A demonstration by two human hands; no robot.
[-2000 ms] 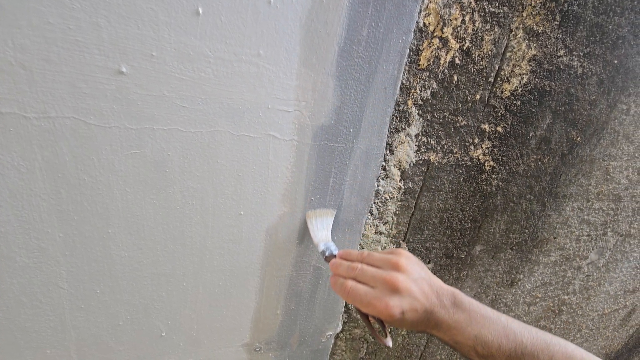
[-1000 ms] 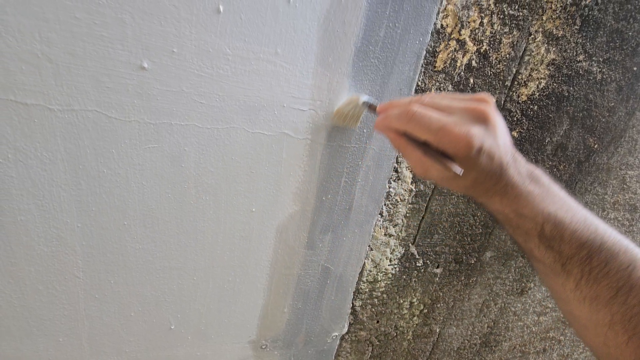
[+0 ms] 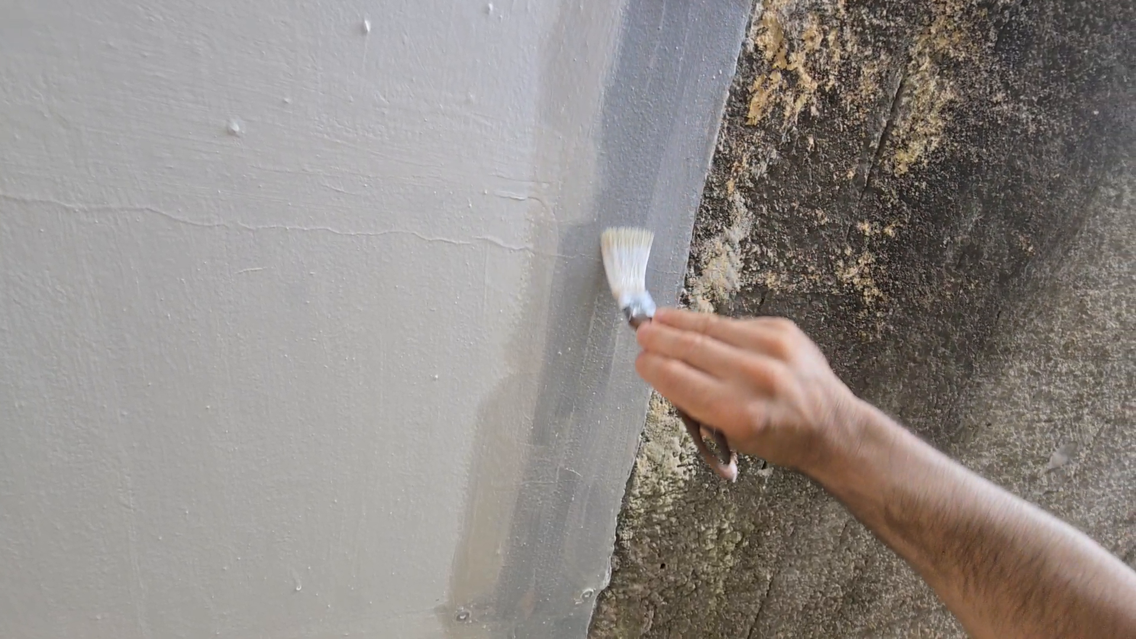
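Note:
My right hand (image 3: 737, 382) comes in from the lower right and grips a paintbrush (image 3: 628, 266) by its brown handle, whose end shows below my fingers. The brush's pale bristles point up and lie over a darker grey painted strip (image 3: 670, 115), bent slightly to the left. This strip runs down the right edge of a light grey painted wall (image 3: 266, 399). My left hand is out of the frame.
Right of the painted edge lies a rough, dark, weathered surface (image 3: 1021, 355) with yellowish patches. A thin crack (image 3: 337, 232) crosses the light grey wall, which also bears several small bumps.
Since one second ago my right hand has moved down along the strip with the brush, and the bristles, which pointed left, now point up. Two seconds ago the brush was lower on the strip.

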